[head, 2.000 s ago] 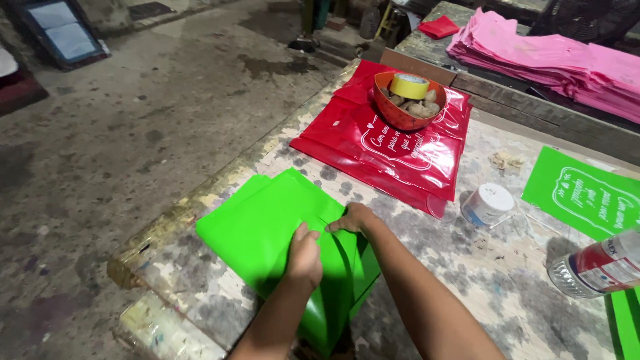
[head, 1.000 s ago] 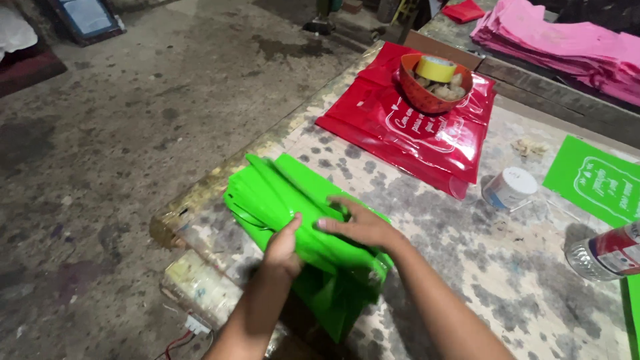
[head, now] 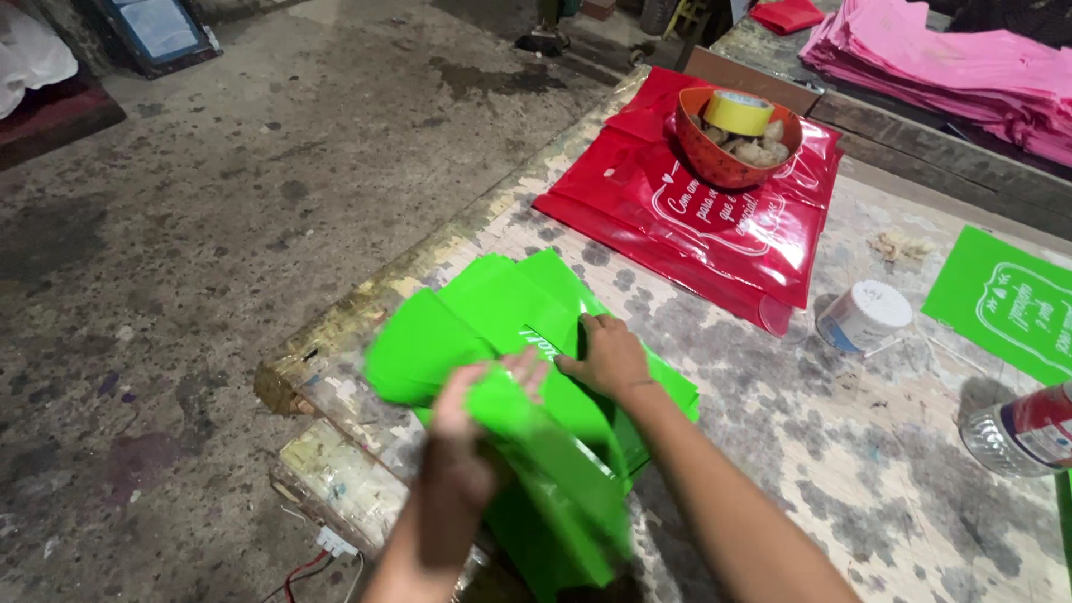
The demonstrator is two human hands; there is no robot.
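Observation:
Green plastic bags (head: pixel 519 293) lie in a loose stack at the near left corner of a stained table (head: pixel 754 419). My left hand (head: pixel 469 410), blurred, grips a folded-back part of a green bag. My right hand (head: pixel 607 356) rests on the stack with its fingers bent at a fold, beside some white print; whether it pinches a bag, I cannot tell. Beyond them lie red plastic bags (head: pixel 603 193) with white print, and on these stands an orange bowl (head: pixel 729 159) holding stones and a roll of yellow tape (head: pixel 739 113).
A tub of cotton swabs (head: pixel 863 316) stands right of my hands, near a printed green bag (head: pixel 1005 310) and a clear container with a red label (head: pixel 1026 431). Pink bags (head: pixel 946 75) are piled on a farther table. Wires (head: pixel 322 553) hang by the near left edge.
The green bags were gathered and curled under both hands one second ago; now they lie more spread, with one part folded back by my left hand. White print now shows between my hands.

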